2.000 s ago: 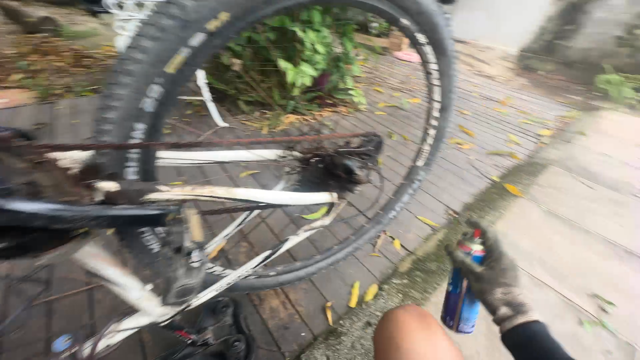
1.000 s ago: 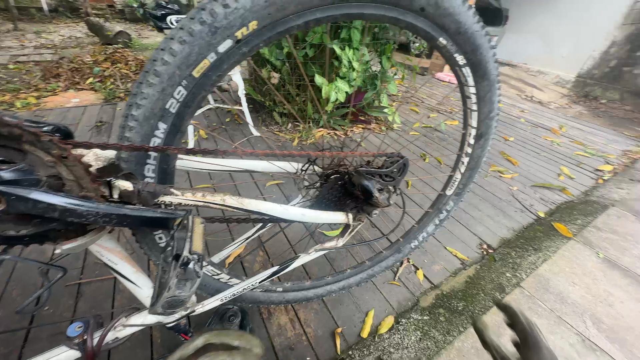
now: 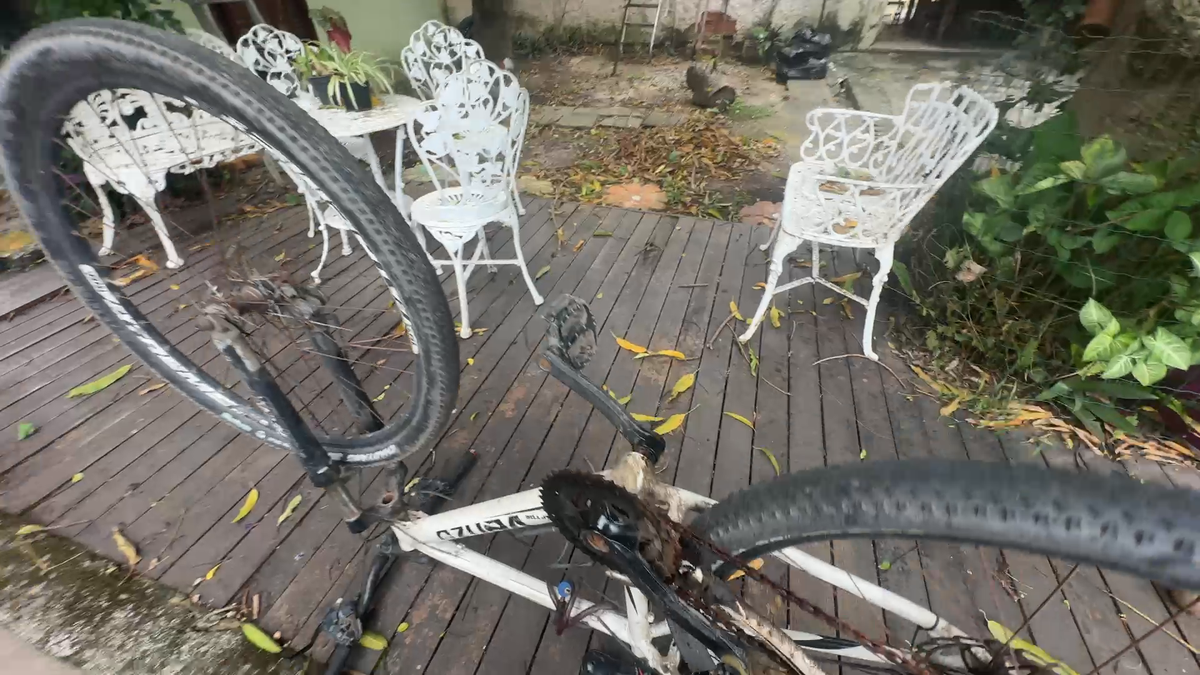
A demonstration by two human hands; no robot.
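A white mountain bicycle frame [image 3: 497, 520] lies upside down on a wooden deck, its wheels in the air. The front wheel's tire [image 3: 375, 206] rises at the left, above the fork [image 3: 281, 412]. Near the lower middle are the dirty chainring [image 3: 609, 525] and a crank arm [image 3: 600, 398] with a black pedal [image 3: 571, 331]. A rusty chain [image 3: 787, 600] runs toward the lower right, beneath the rear tire [image 3: 956, 516]. Neither of my hands shows in this view, so what they hold or touch is hidden.
White ornate metal chairs [image 3: 464, 206] and a round table [image 3: 361, 117] with a potted plant [image 3: 347, 80] stand behind the bicycle. Another white armchair [image 3: 853, 187] is at the right, beside leafy shrubs [image 3: 1106, 234]. A mossy concrete edge [image 3: 112, 609] borders the deck [image 3: 506, 412].
The view has swung left and up to the front wheel and chairs. The gloved hand holding a spray can two seconds ago is out of view.
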